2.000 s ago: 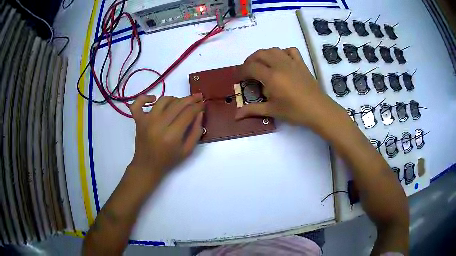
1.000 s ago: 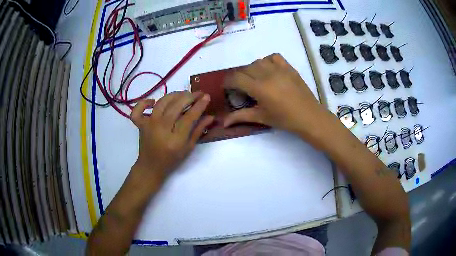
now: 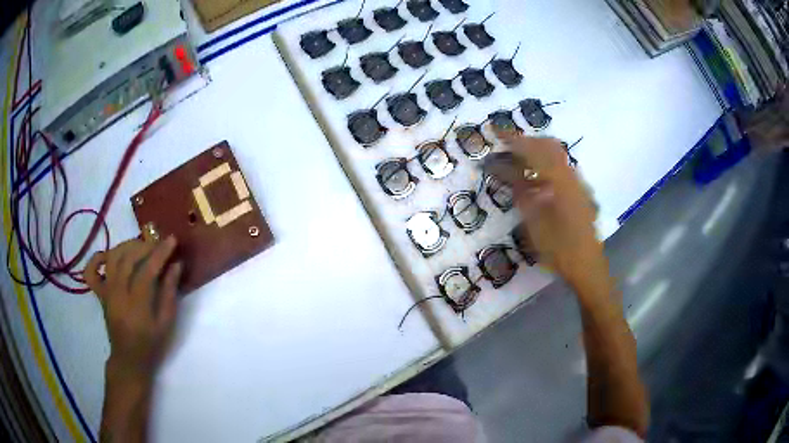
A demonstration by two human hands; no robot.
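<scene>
The reddish-brown test fixture (image 3: 177,208) lies on the bench at the left, with screws at its corners. Cream strips (image 3: 204,204) frame a square nest on it, and no unit sits inside. My left hand (image 3: 134,285) rests its fingertips on the fixture's lower left edge, beside a small metal terminal (image 3: 152,231); it holds nothing visible. My right hand (image 3: 554,195) is blurred over the white foam tray (image 3: 333,160). A dark blurred shape shows at its fingertips; whether it is gripped cannot be told. Dark round units (image 3: 406,110) with thin wires stand in rows in the tray.
The grey tester (image 3: 112,69) with red connectors (image 3: 182,59) is at the upper left. Red and black leads (image 3: 121,177) loop at the far left. A brown sheet (image 3: 229,10) lies beyond the tester. Stacked layered edges (image 3: 692,26) are at the upper right.
The view has swung right. My right hand has left the fixture and moved over the tray. The unit has gone from the fixture. My left hand remains at the fixture's left side.
</scene>
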